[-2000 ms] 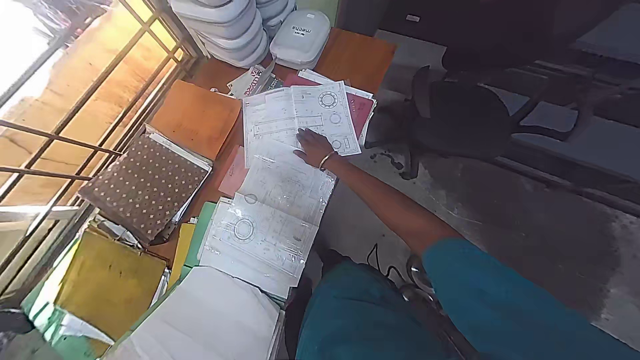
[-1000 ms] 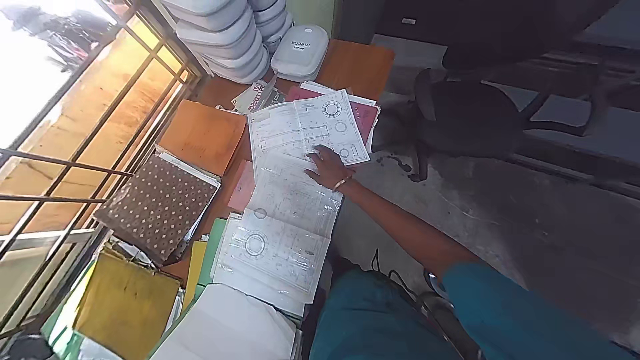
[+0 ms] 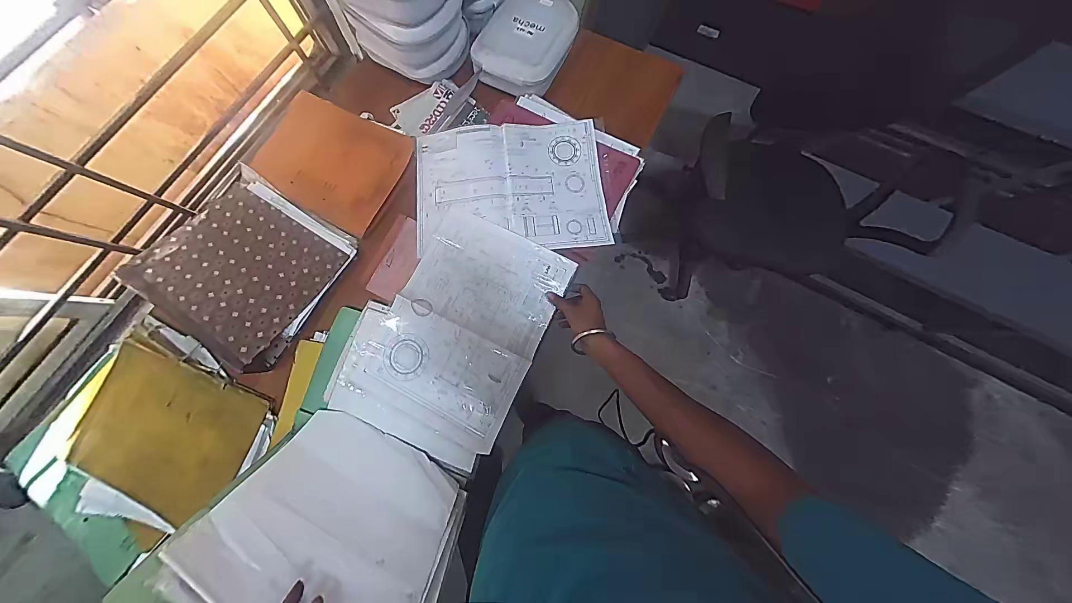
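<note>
My right hand [image 3: 579, 311], with a bangle at the wrist, pinches the right edge of a technical drawing sheet [image 3: 481, 289] between thumb and fingers. That sheet, in shiny plastic, overlaps another drawing [image 3: 536, 184] with round and rectangular figures above it. Below lies a drawing with a ring figure [image 3: 408, 356]. Only the fingertips of my left hand [image 3: 301, 593] show at the bottom edge, over a stack of large white sheets [image 3: 335, 494]; the rest of that hand is out of view.
Along the barred window lie an orange folder [image 3: 331, 159], a brown patterned folder [image 3: 243, 272] and a yellow folder [image 3: 172, 427]. A white case [image 3: 526, 42] and stacked white containers [image 3: 410, 33] stand at the back. A dark chair [image 3: 762, 201] is right of the table.
My right hand has moved from the upper drawing down to the right edge of the sheet below and grips it. Fingertips of my left hand have come into view at the bottom.
</note>
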